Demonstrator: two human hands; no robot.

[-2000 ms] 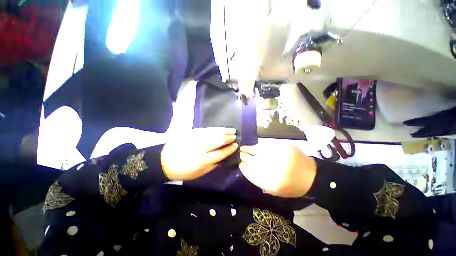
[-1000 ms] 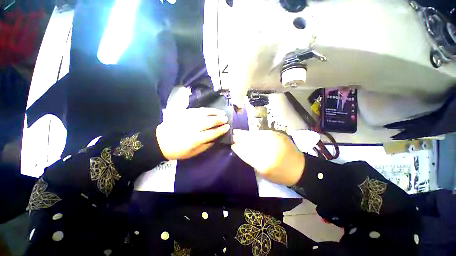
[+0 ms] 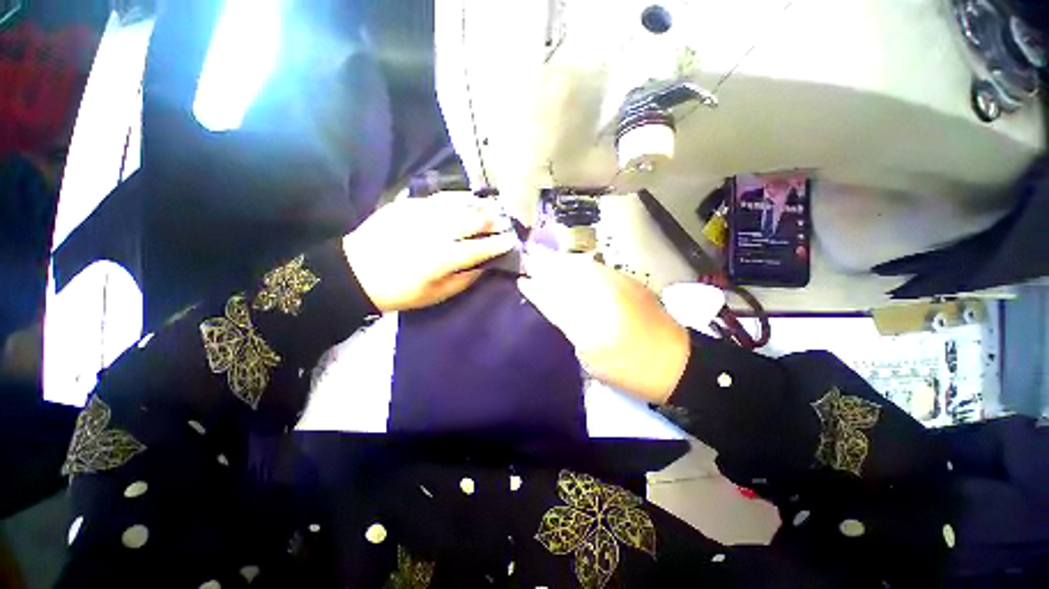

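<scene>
Dark purple cloth [image 3: 489,362] lies on the white table and runs up under the sewing machine head [image 3: 736,86]. My left hand [image 3: 428,251] lies on the cloth, with its fingertips pressing it just left of the needle area. My right hand [image 3: 610,322] holds the cloth's right edge, fingertips close in front of the needle area. The fingertips of both hands nearly meet. The needle and presser foot are mostly hidden by glare and fingers.
A lit smartphone [image 3: 768,230] and scissors with reddish-brown handles [image 3: 748,318] lie under the machine arm. A bright lamp [image 3: 239,63] shines at upper left over large dark cloth pieces [image 3: 247,173]. Dark cloth [image 3: 978,259] hangs at the right.
Both hands have moved up toward the needle with the cloth. More purple cloth now shows flat below the hands. The view has shifted a little.
</scene>
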